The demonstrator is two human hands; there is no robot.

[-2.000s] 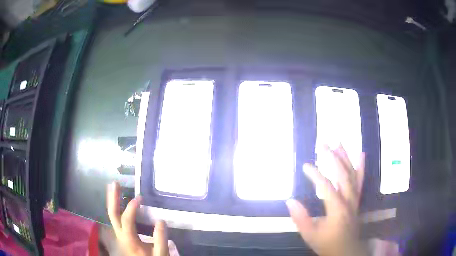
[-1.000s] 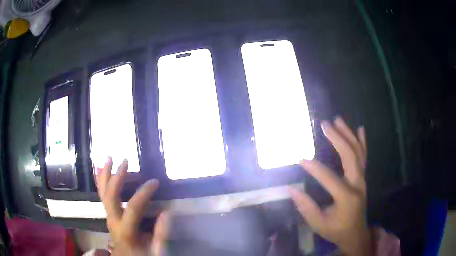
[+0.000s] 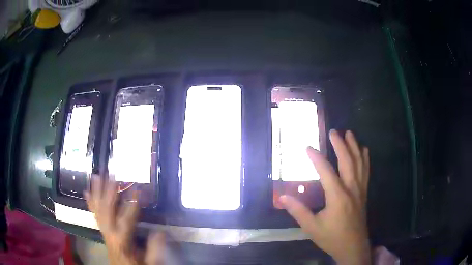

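A dark tray lies flat with several phones in a row. The far-left phone and the second phone show a white panel on a dark screen. The third phone glares fully white. The far-right phone shows a white panel on a reddish screen. My right hand, bare with fingers apart, is over that phone's lower right; its index fingertip is at the screen and its thumb at the lower left corner. My left hand, blurred, is at the lower ends of the two left phones, holding nothing visible.
A white strip runs along the tray's near edge. A white fan with a yellow-orange part stands at the far left corner, a thin dark stick beside it. Pink clothing shows at lower left. Green lines run along the mat at both sides.
The view has shifted and the tray sits lower in it. The second and far-right phones changed from full white to a white panel on a darker background. My right hand moved onto the far-right phone.
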